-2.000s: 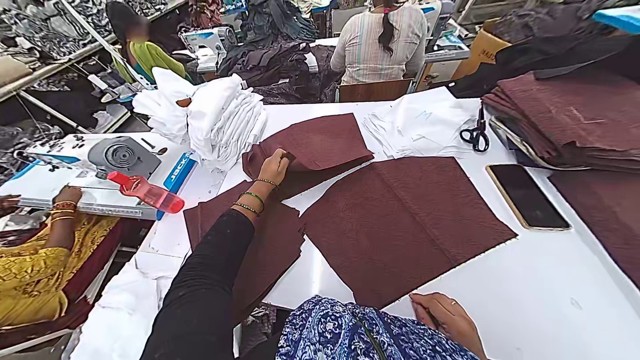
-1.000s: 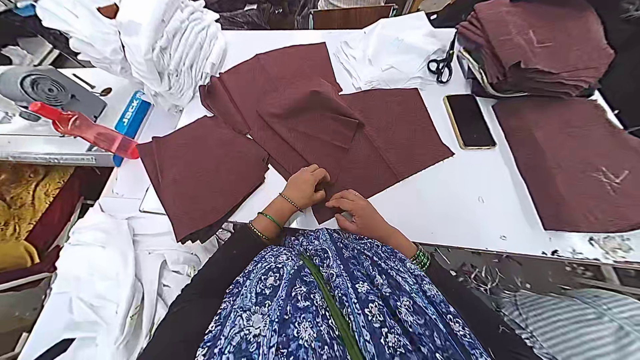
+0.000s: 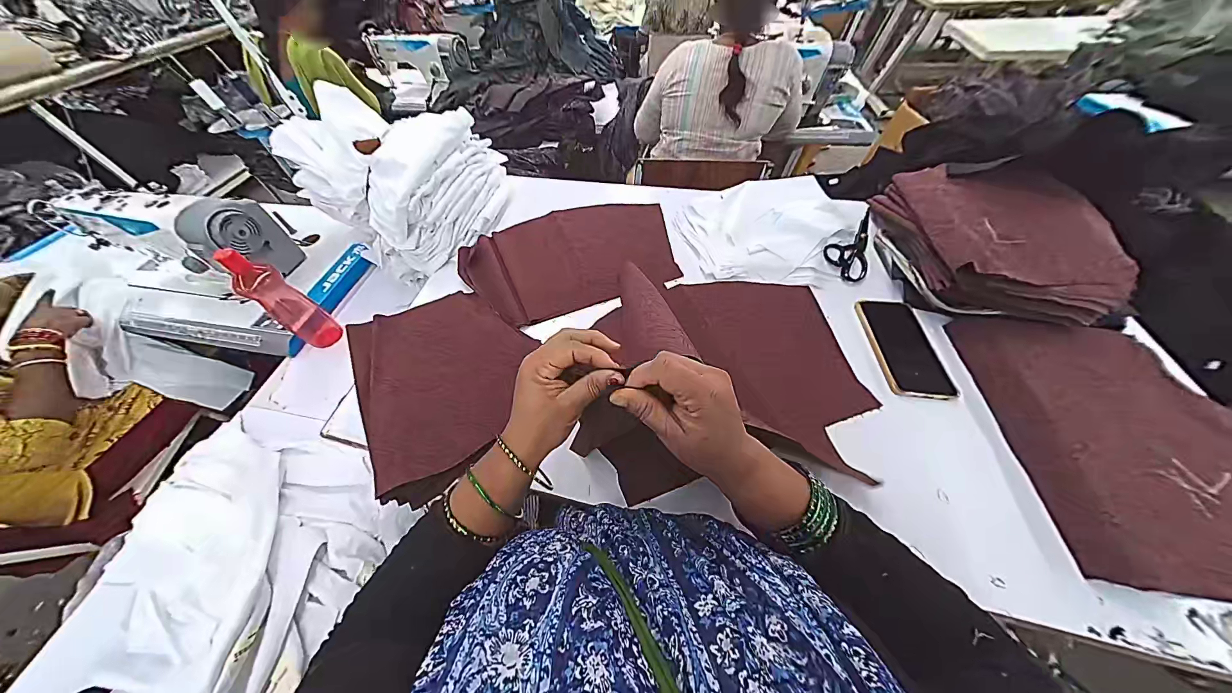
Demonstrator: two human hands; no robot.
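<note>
My left hand (image 3: pixel 568 390) and my right hand (image 3: pixel 685 399) meet in front of me, fingertips pinching the edge of a maroon fabric piece (image 3: pixel 650 313) lifted off the white table (image 3: pixel 924 500). Its dark underside hangs below my fingers. A stack of maroon pieces (image 3: pixel 438 385) lies left of my left hand. Beyond my hands is a folded maroon piece (image 3: pixel 587 255), and to the right of my right hand another maroon piece (image 3: pixel 770 346) lies flat. What the fingertips press together is too small to tell.
White cloth piles (image 3: pixel 433 192) stand at the back left, near a red bottle (image 3: pixel 279 298) and a sewing machine (image 3: pixel 192 250). Black scissors (image 3: pixel 849 252), a phone (image 3: pixel 907 348) and a maroon stack (image 3: pixel 1011 241) are to the right. A co-worker's hand (image 3: pixel 58 322) is at far left.
My hands have come together and now hold a fabric edge raised above the table; one second ago they were low at the cloth near the table's front edge. The view has shifted.
</note>
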